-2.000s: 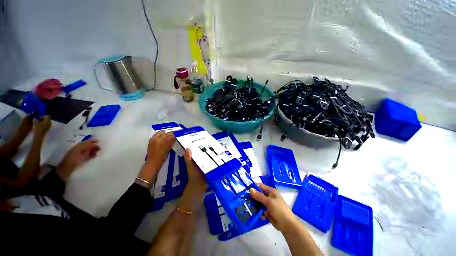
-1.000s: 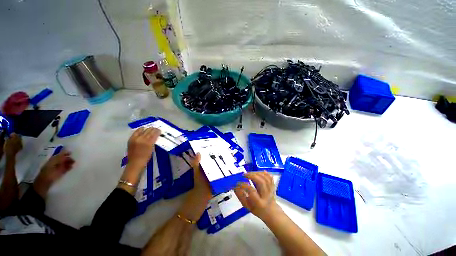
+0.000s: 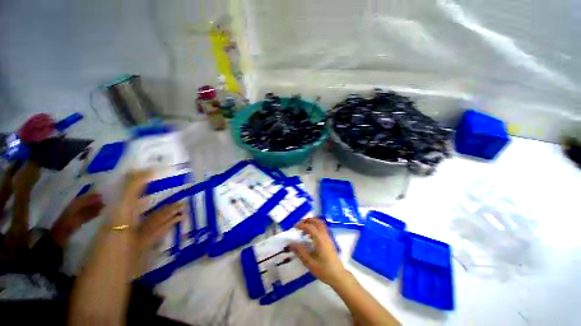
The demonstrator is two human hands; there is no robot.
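Note:
My left hand (image 3: 135, 191), with a thin gold bracelet, is blurred at the left. It holds a printed retail box (image 3: 158, 154), also blurred, with a white face and blue edges. My right hand (image 3: 316, 249) has its fingers apart over the right side of another printed box (image 3: 274, 262) on the table; whether it touches the box is unclear. More printed boxes (image 3: 245, 194) lie overlapping between my hands. Three blue trays (image 3: 339, 202) lie to the right of my right hand.
A teal basin (image 3: 280, 156) and a grey basin (image 3: 369, 164) heaped with black cables stand behind. A blue tray stack (image 3: 481, 135) is at the back right, clear film (image 3: 500, 219) at right. A co-worker's hand (image 3: 160, 224) is beside my left wrist; others work farther left.
My left hand has swung far left with a box, past the co-worker's hand. My right hand is off the box it touched and over a lower one. The view has shifted slightly.

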